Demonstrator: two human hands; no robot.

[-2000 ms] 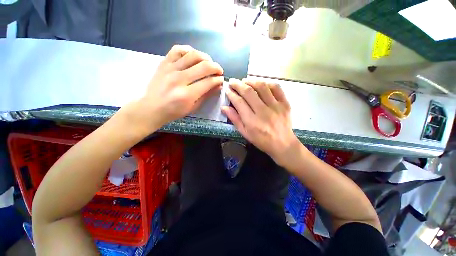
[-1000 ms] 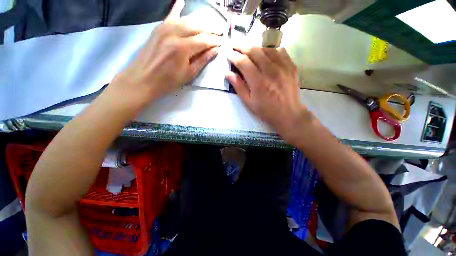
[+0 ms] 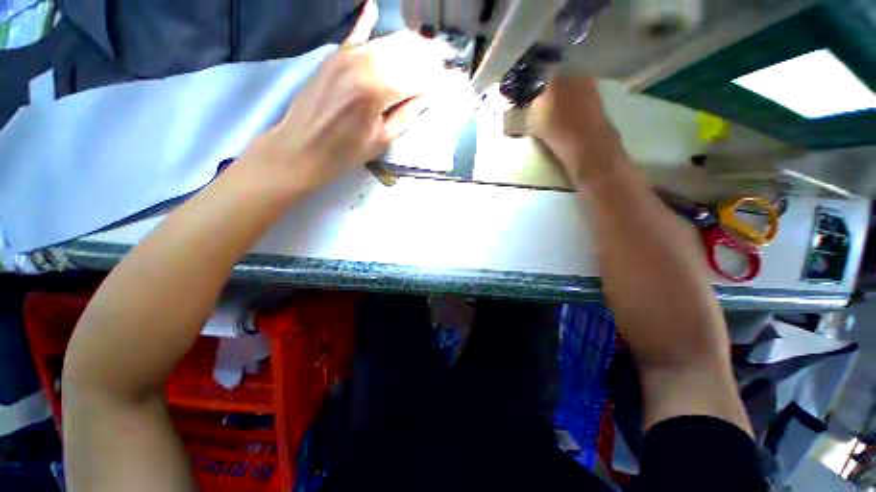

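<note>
A white-backed panel (image 3: 182, 125) lies on the machine table at the left, with a dark edge showing along its lower side. Dark grey fabric (image 3: 279, 29) lies behind it. My left hand (image 3: 351, 110) rests on the panel just left of the bright needle area, fingers spread, one finger pointing up. My right hand (image 3: 569, 110) is raised beside the pale knob (image 3: 516, 121), under the machine head (image 3: 624, 34); its fingers are blurred and partly hidden, so its hold cannot be told. The presser foot area is washed out by glare.
Scissors (image 3: 735, 252) with red and yellow-orange handles lie right of my right forearm. A yellow tag (image 3: 711, 127) is on the machine bed. The green-framed panel (image 3: 816, 86) hangs at upper right. Below the table edge (image 3: 432, 279) are a red basket (image 3: 312, 360), a blue basket (image 3: 584, 375) and cut pieces (image 3: 807, 356).
My right hand has left the fabric and moved up and right to the machine head. My left hand stays on the panel. Earlier, both hands worked close together nearer the table edge.
</note>
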